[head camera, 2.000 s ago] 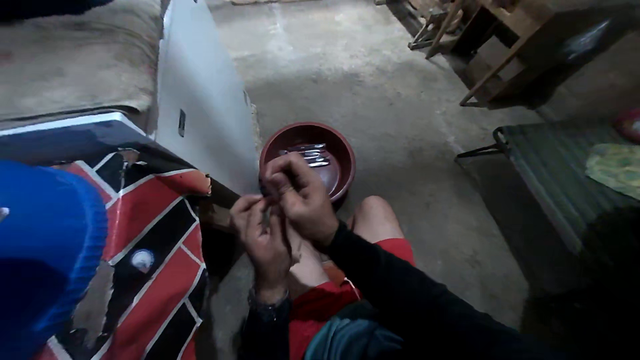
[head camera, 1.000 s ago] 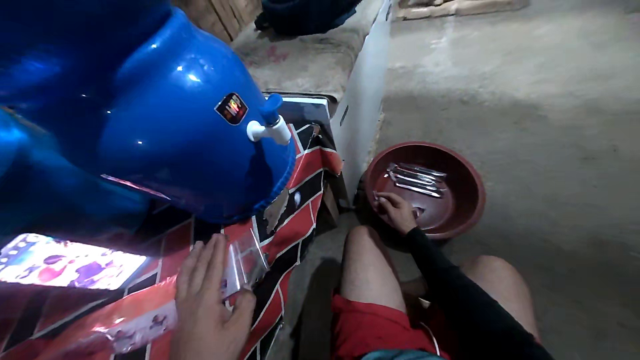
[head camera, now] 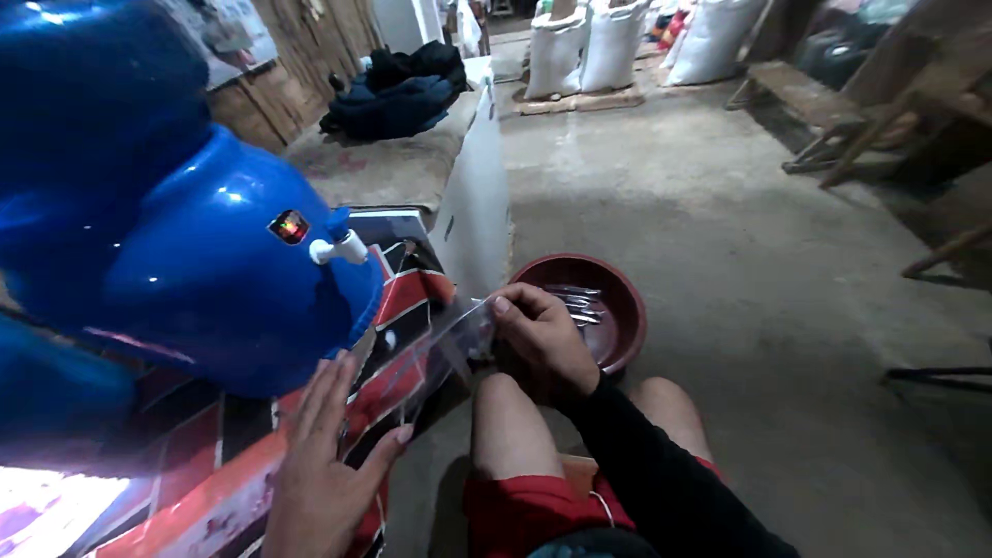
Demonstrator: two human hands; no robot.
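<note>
A clear plastic bag or sheet (head camera: 446,353) stretches between my hands over the table edge. My right hand (head camera: 546,337) pinches its far edge between thumb and forefinger. Fingers apart, my left hand (head camera: 329,457) lies at the near end of the clear plastic, beside a printed plastic packet (head camera: 209,496); whether it presses on either cannot be told. Beyond my right hand, a dark red plastic basin (head camera: 634,318) on the floor holds several narrow clear-wrapped pieces (head camera: 577,302). The table bears a red, black and white patterned cover (head camera: 182,446).
A large blue water container (head camera: 232,287) with a white spigot (head camera: 341,248) stands on the table at left. A bright screen (head camera: 54,504) lies at the lower left. Behind are a padded bench (head camera: 387,167) with dark clothing (head camera: 399,85), white sacks (head camera: 581,50) and a wooden bench (head camera: 806,93).
My right hand has moved from inside the basin to the clear plastic, which it now holds. Two seconds ago both hands were together near the basin. The view has shifted strongly.
</note>
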